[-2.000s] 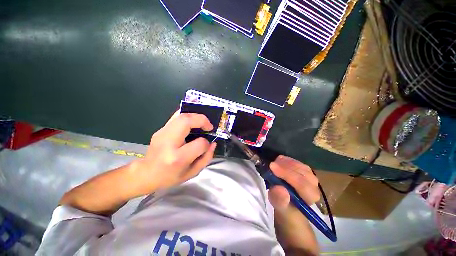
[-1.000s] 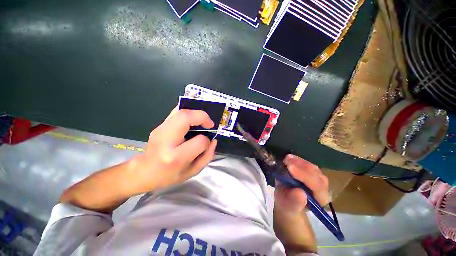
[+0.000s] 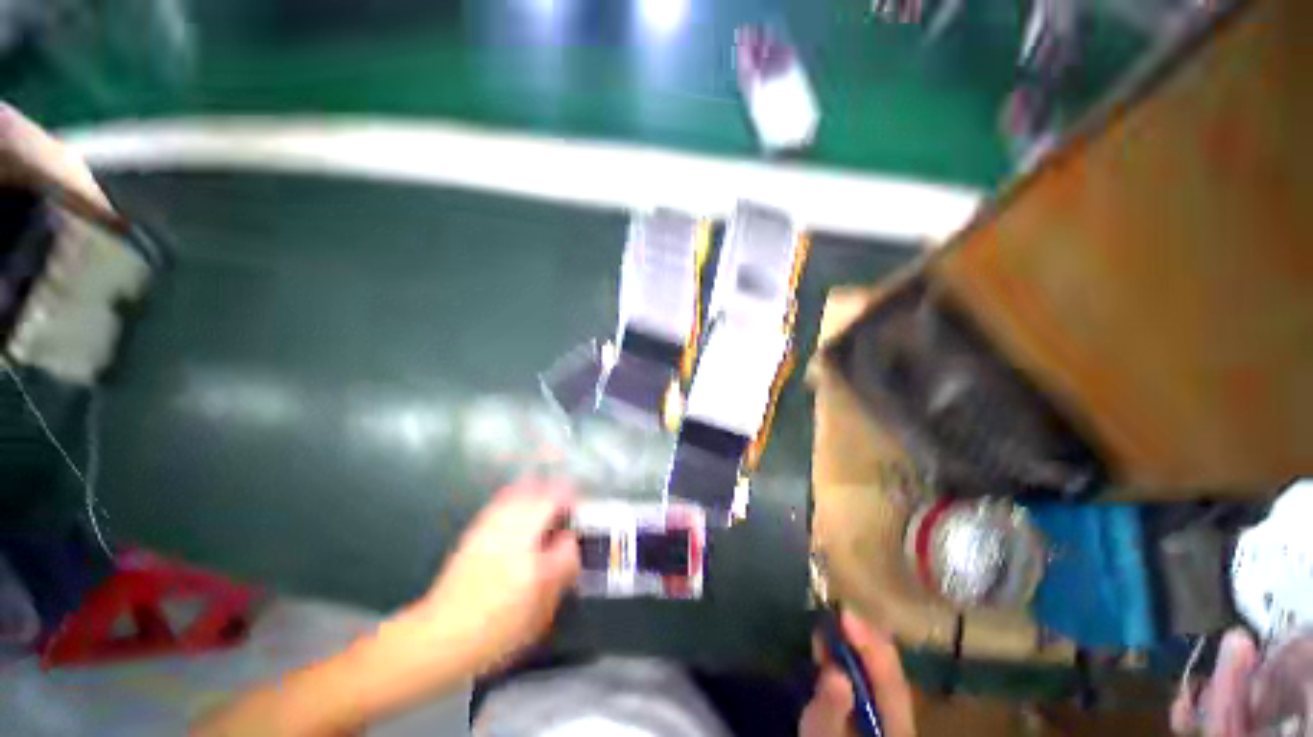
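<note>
The phone board assembly (image 3: 665,554), white-edged with a red end, lies on the dark green bench at the lower middle, blurred. My left hand (image 3: 507,564) is at its left end with the fingers on it; exactly what they grip is blurred. My right hand (image 3: 876,677) holds the dark blue soldering iron (image 3: 853,671) at the bottom, to the right of the board and apart from it. Two overlapping rows of LCD screens (image 3: 737,357) with orange tabs lie beyond the board. The tip-cleaning tin (image 3: 979,553) is at the right.
A tall brown carton (image 3: 1152,274) stands at the right over a dark fan (image 3: 965,382). A cardboard sheet (image 3: 850,490) lies under the tin, beside a blue box (image 3: 1097,573). Beyond a white rail (image 3: 432,151) runs the green conveyor (image 3: 375,72) with a device. A red stool (image 3: 151,612) is lower left.
The view has swung up towards the conveyor and blurred. The soldering iron has moved away from the board to the right. My left hand is still at the board's left end.
</note>
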